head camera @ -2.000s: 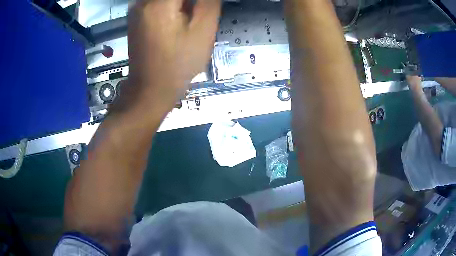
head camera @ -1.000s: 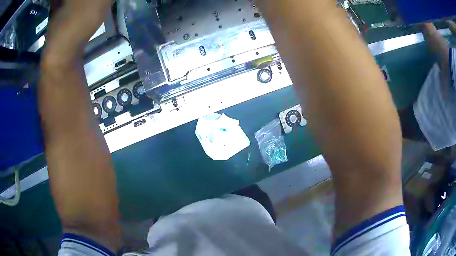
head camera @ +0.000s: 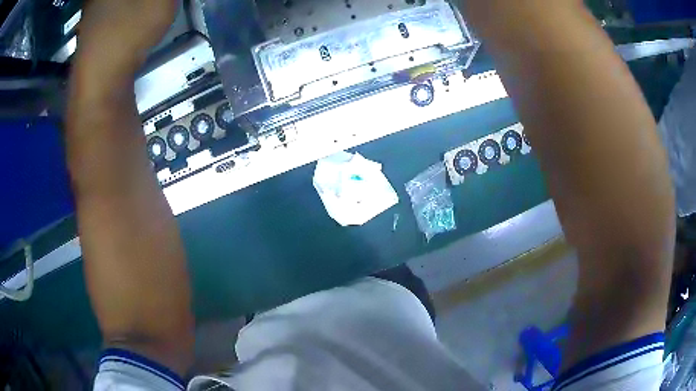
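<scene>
Both my forearms reach up past the top edge. Only the wrist end of my left hand (head camera: 128,23) shows at the top left; its fingers are cut off. My right hand is out of the picture. A white crumpled wipe (head camera: 354,189) with a small green-blue mark lies on the green bench. Right of it lies a clear zip bag (head camera: 433,205) with green bits. A tiny green piece (head camera: 395,222) lies between them. No syringe shows.
A silver fixture plate (head camera: 366,47) stands beyond the white rail (head camera: 313,137), which bears a single round part (head camera: 421,94). Panels of round parts lie at left (head camera: 178,137) and right (head camera: 489,152), the right one partly behind my forearm. A blue object (head camera: 543,353) is low right.
The view has shifted, and more of the right panel shows. Both arms have moved apart since two seconds ago; my left hand has gone to the upper left, my right hand is out of view.
</scene>
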